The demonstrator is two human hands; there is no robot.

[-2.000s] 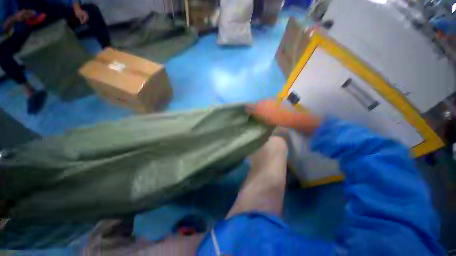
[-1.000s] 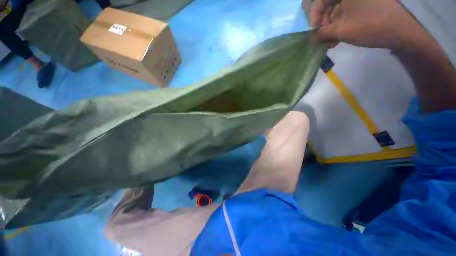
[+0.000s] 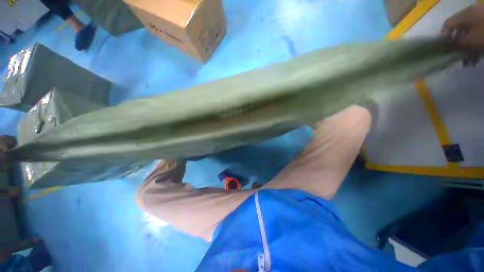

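Observation:
A green woven sack (image 3: 228,109) is stretched taut across the view, its long mouth edge towards me, slightly blurred. My right hand (image 3: 467,34) grips its right end at the upper right, cut by the picture's edge. My left hand (image 3: 7,146) grips its left end at the far left edge, partly cut off and dark. Brown shows dimly in the sack's opening. A wrapped green parcel (image 3: 53,114) with shiny tape stands behind the sack's left part. The sack hides what lies beneath it.
Another taped green parcel (image 3: 50,77) stands at left. A brown carton (image 3: 183,26) is beyond the sack. A red-orange and blue tape dispenser (image 3: 232,183) lies on the floor between my legs. A yellow-edged white panel (image 3: 392,125) is at right. A person's shoe (image 3: 85,37) shows upper left.
My right hand has moved outward to the right and the sack is pulled straight, its mouth narrower. My left hand has come into view. The view has shifted, showing taped parcels at left.

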